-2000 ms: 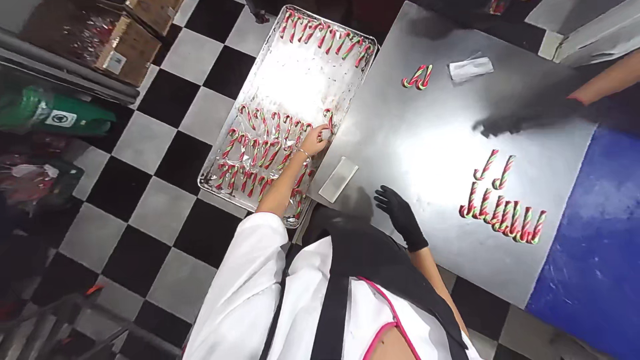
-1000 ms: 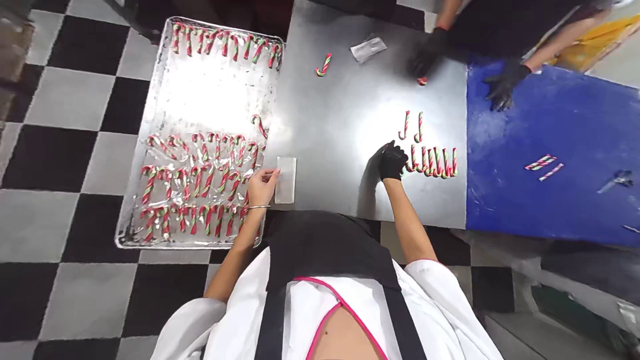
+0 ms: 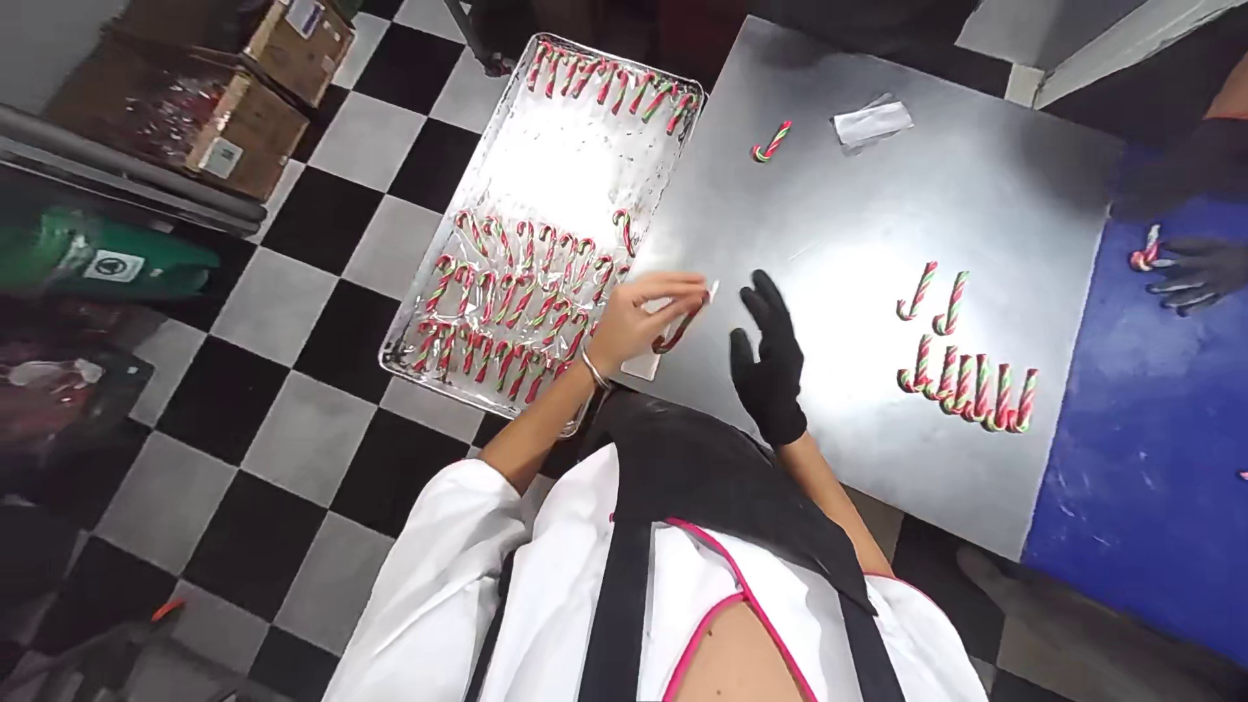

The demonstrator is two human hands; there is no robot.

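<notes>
My bare left hand (image 3: 645,314) pinches a small white piece, its fingertips at a candy cane (image 3: 680,327) over the left edge of the metal table (image 3: 829,253). Beneath it, a stack of clear wrappers (image 3: 641,367) is partly hidden. In a black glove, my right hand (image 3: 770,361) is raised with fingers apart and holds nothing. To the left a metal sheet tray (image 3: 575,146) bears rows of candy canes, the lower ones in clear wrapping. Several bare candy canes (image 3: 980,390) lie in a row at the table's right, with two more (image 3: 936,297) above them. One candy cane (image 3: 770,141) lies near the back.
White packets (image 3: 873,122) lie at the back of the table. A blue surface (image 3: 1141,419) adjoins on the right, where a co-worker's black-gloved hand (image 3: 1199,273) is beside a red and white piece. Cardboard boxes (image 3: 263,127) and a green bin (image 3: 127,258) are at the left.
My right hand has moved left, away from the row of candy canes it was at one second ago. A candy cane is now at my left hand. The view has turned.
</notes>
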